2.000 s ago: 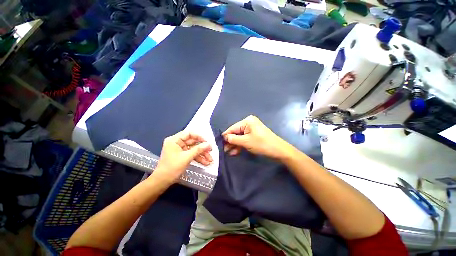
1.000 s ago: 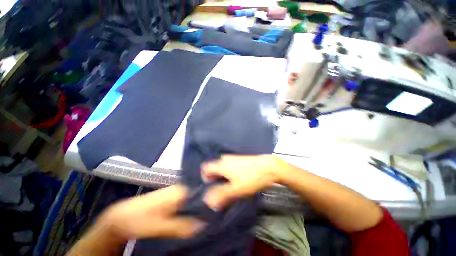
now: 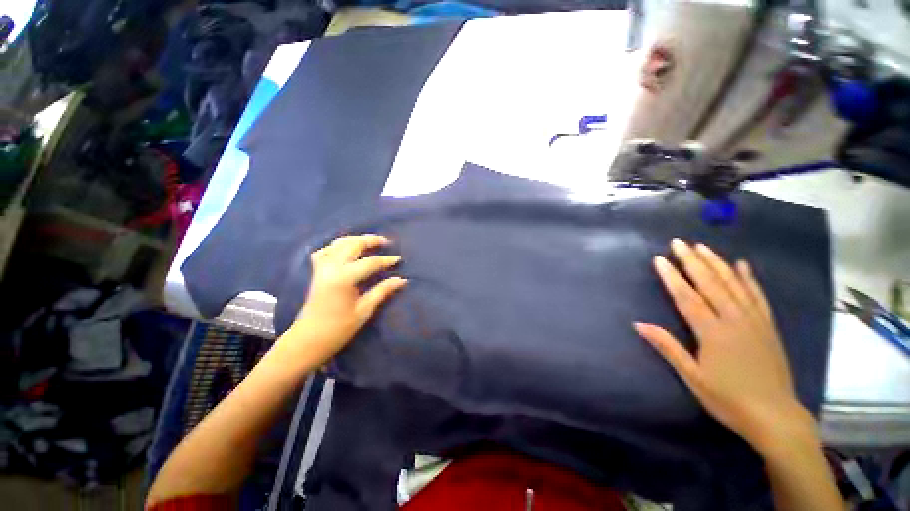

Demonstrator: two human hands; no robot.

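Observation:
A dark navy-grey cut panel (image 3: 539, 299) lies spread across the front of the white table and over the wearer's lap, its upper part under the sewing machine's presser foot area. My left hand (image 3: 344, 299) rests on its left part, fingers spread. My right hand (image 3: 723, 339) lies flat on its right part, fingers apart, below the machine head (image 3: 688, 90). Whether the needle is in the cloth cannot be told. Another dark panel (image 3: 319, 130) lies flat at the left, partly overlapped by the near one.
Snips (image 3: 878, 317) lie at the right edge. A small blue item (image 3: 592, 124) is on the white table (image 3: 519, 80) behind the panel. A blue crate (image 3: 215, 369) stands below the table's left side. Heaps of dark cloth (image 3: 90, 349) lie at far left.
The near panel has been turned and spread wide to the right under the machine head. Both hands have let go of the bunched cloth and moved apart onto it. The view has shifted.

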